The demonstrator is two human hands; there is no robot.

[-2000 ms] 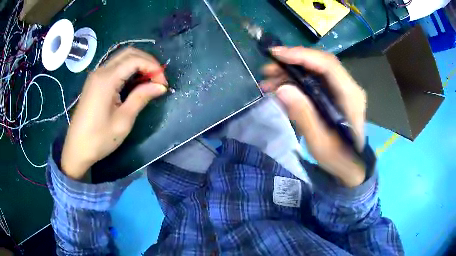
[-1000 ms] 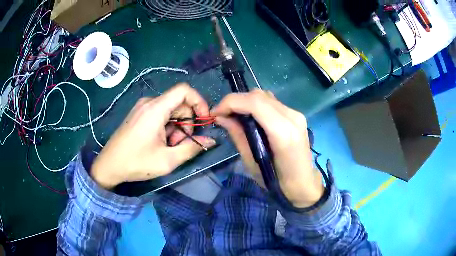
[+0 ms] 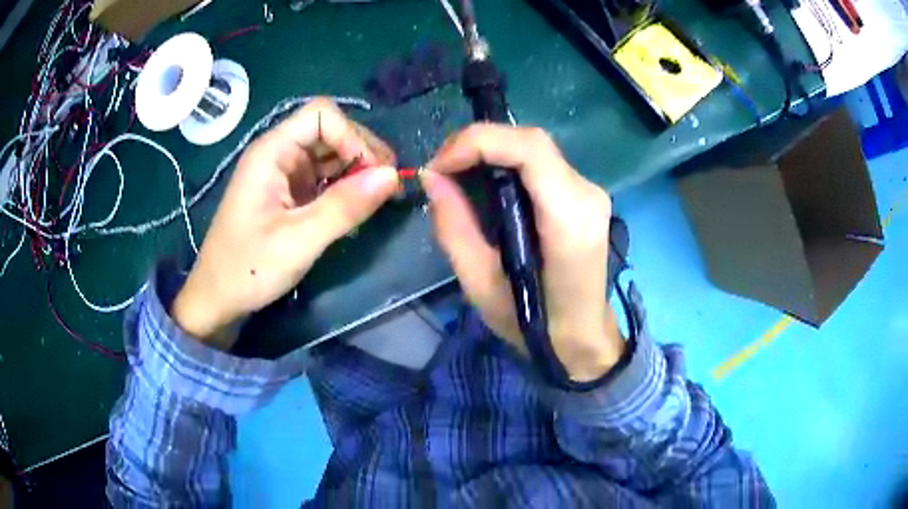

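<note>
My left hand (image 3: 284,214) pinches a short red wire (image 3: 406,173) between thumb and fingertips, with its end pointing right. A dark wire part shows between the left fingers. My right hand (image 3: 533,234) pinches the red wire's right end with thumb and index fingertips. The same hand holds a black soldering iron (image 3: 515,224) against the palm, its metal barrel pointing up and away. The iron's tip is cut off by the frame's top edge. The rest of the wires is hidden in my left hand.
A solder spool (image 3: 174,82) stands at the left beside tangled white and red wires (image 3: 60,169). A grey-white cable (image 3: 214,184) runs behind my left hand. The yellow-sponge iron stand (image 3: 665,72) is upper right. An open cardboard box (image 3: 757,214) lies below the bench edge at right.
Since two seconds ago my right hand has come left to meet my left hand at the red wire. Since one second ago both hands sit slightly higher, and less wire shows between them.
</note>
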